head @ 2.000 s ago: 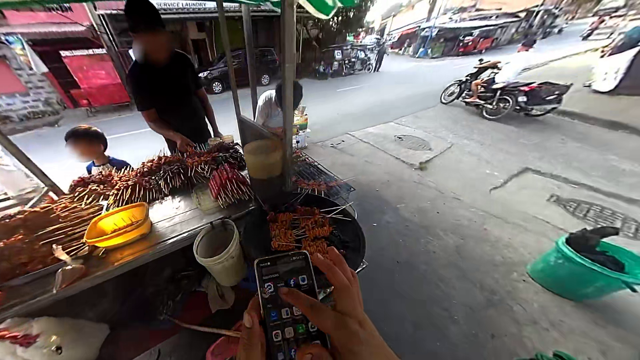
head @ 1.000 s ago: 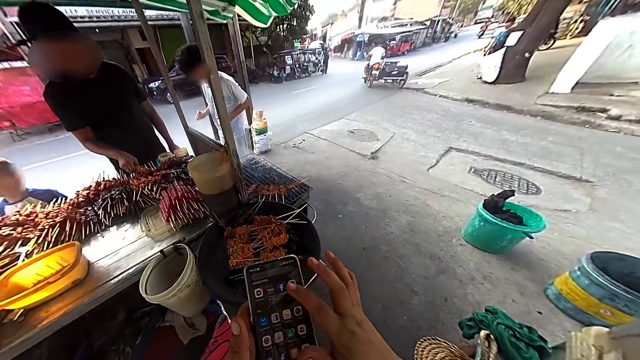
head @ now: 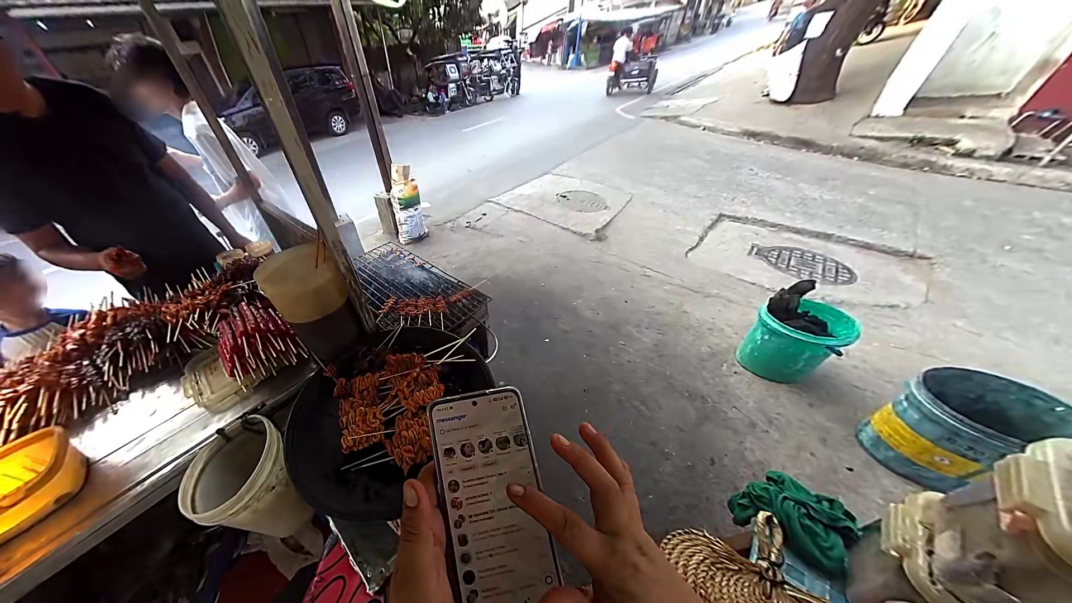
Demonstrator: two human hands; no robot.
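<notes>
My left hand (head: 421,536) holds a smartphone (head: 494,502) upright at the lower middle, thumb along its left edge. A light messaging list shows on its screen. My right hand (head: 607,523) is at the phone's right side, index fingertip over the screen and the other fingers spread; its thumb is partly cut off at the bottom edge. Behind the phone, a black round pan (head: 314,452) bears skewers of orange-brown curled meat (head: 406,427). Beyond it, a charcoal grill's wire grate (head: 402,272) has a few skewers on it.
Piled skewers (head: 126,335), a yellow basin (head: 38,481) and a plastic tub (head: 306,289) stand on the metal counter. A white bucket (head: 239,477) is beside the pan. At right are a green bucket (head: 787,347), a blue-grey bucket (head: 930,444) and green cloth (head: 796,519). People stand across the counter.
The phone screen has gone from dark app icons to a light messaging list. The view has swung right. The three-wheeled vehicle has moved farther down the road.
</notes>
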